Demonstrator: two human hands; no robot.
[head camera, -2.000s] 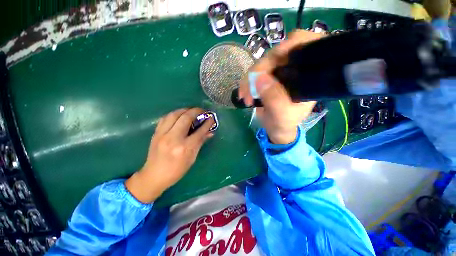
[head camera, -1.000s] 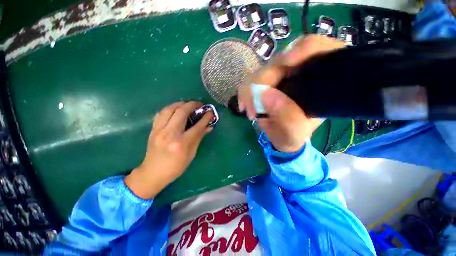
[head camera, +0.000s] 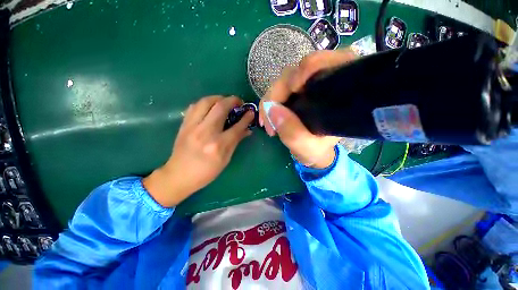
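Note:
My left hand (head camera: 207, 144) holds a small black and silver housing (head camera: 241, 116) in its fingertips on the green bench. My right hand (head camera: 304, 107) grips a thick black electric screwdriver (head camera: 392, 93) with a pale label. The screwdriver lies slanted, its rear toward the right. Its nose is mostly hidden by my right fingers, close beside the housing; I cannot tell whether the tip touches it. A pale blue-white wrap is on one right finger. A round dish of tiny screws (head camera: 278, 56) lies just behind my hands.
Several loose housings (head camera: 346, 17) lie behind the dish. Black parts trays stand at the left edge (head camera: 20, 170) and right. A clear bag (head camera: 359, 145), a black cord and a yellow-green wire (head camera: 404, 161) lie at the right. A blue sleeve (head camera: 491, 170) of another person is at the far right.
My right hand and the screwdriver have moved from the dish's near edge leftward to the housing in my left fingers. The view has shifted, so the dish and loose housings appear higher and further right.

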